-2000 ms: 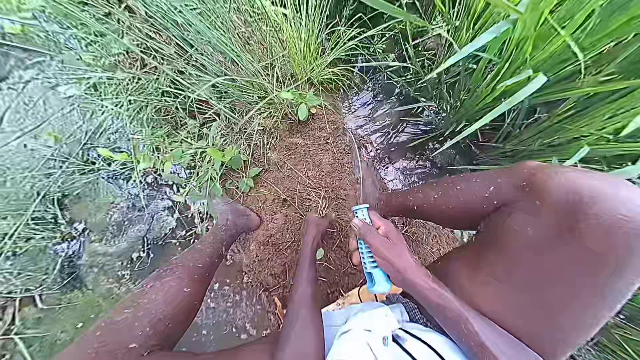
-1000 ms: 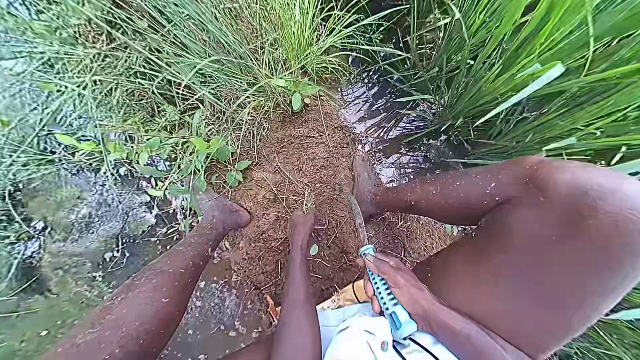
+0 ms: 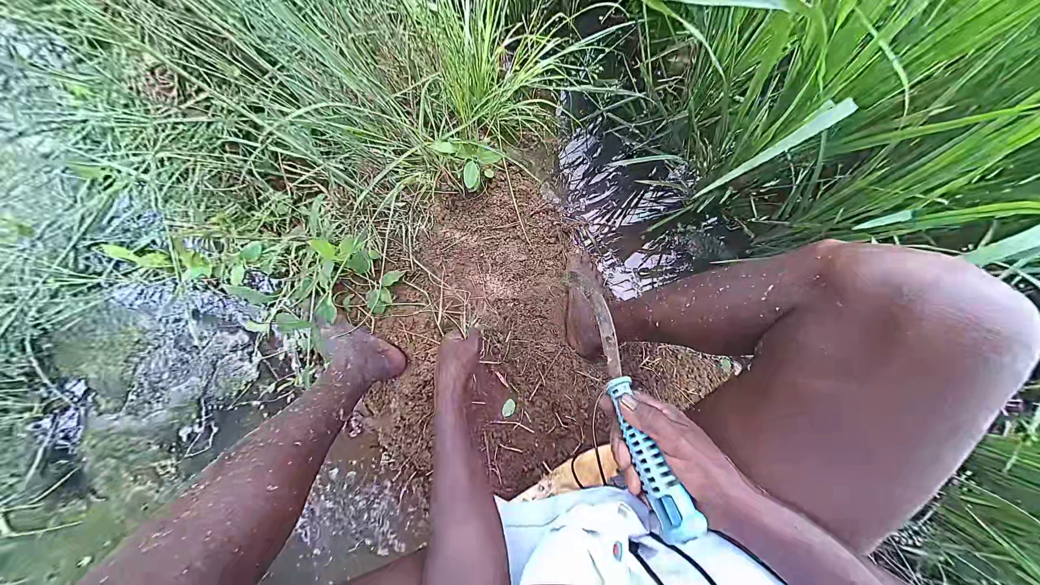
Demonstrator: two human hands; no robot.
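Observation:
My right hand [image 3: 662, 443] is closed around the light-blue perforated plastic handle of a sickle [image 3: 646, 455]. Its narrow, mud-stained curved blade [image 3: 603, 321] points up and away, over my right foot [image 3: 583, 313] as seen from above. My left hand [image 3: 459, 353] is low on the brown soil mound [image 3: 512, 260], between my feet, its fingers around a small tuft of grass stems [image 3: 465, 325]. The fingertips are partly hidden, so how firmly the stems are held is hard to see.
My left foot [image 3: 366, 357] stands at the mound's left edge. Muddy water [image 3: 341, 504] lies on the left, and dark water [image 3: 626, 211] at the upper right. Tall green grass [image 3: 894, 138] rises on the right, with a grass clump [image 3: 479, 73] and leafy weeds [image 3: 349, 260] beyond the mound.
The sickle's blade has tilted from pointing nearly straight ahead to leaning left. My left hand stays low on the mound.

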